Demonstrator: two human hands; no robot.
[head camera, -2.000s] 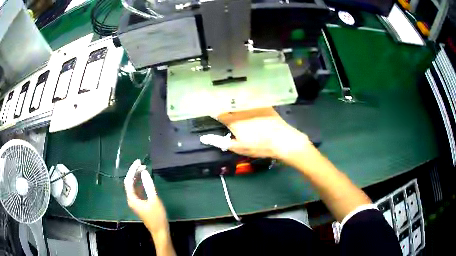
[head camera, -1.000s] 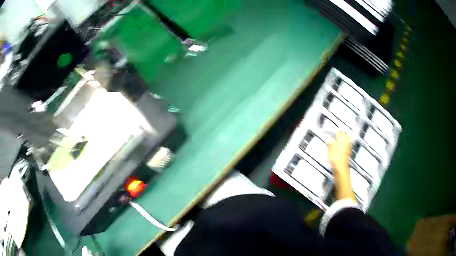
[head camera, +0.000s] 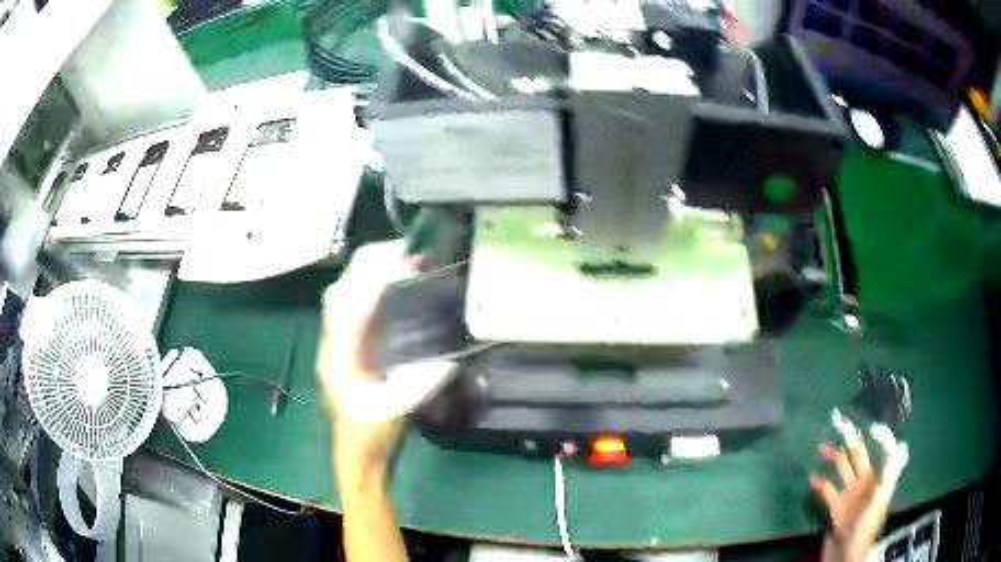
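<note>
My left hand (head camera: 357, 346), blurred, grips a thin dark phone frame (head camera: 423, 318) by its edges, just left of the fixture plate. The pale green-cream fixture plate (head camera: 615, 302) sits under the grey column (head camera: 631, 165) of the press machine. The black machine base (head camera: 615, 412) lies below it, with a glowing orange switch (head camera: 609, 449). My right hand (head camera: 862, 478) is over the bench's right front with fingers apart and white-covered tips, holding nothing visible. A small blurred dark part (head camera: 881, 395) is just beyond its fingertips; whether it lies on the bench is unclear.
A white conveyor plate (head camera: 263, 247) with a row of black frames runs at the left. A white fan (head camera: 91, 371) and a white mouse-like object (head camera: 195, 393) are at the left front. A long black bar (head camera: 843, 258) lies right of the press. A tray corner (head camera: 917, 543) shows bottom right.
The view has swung back from the white tray at the right to the press. My right hand has left that tray. My left hand, empty two seconds ago, now holds a frame.
</note>
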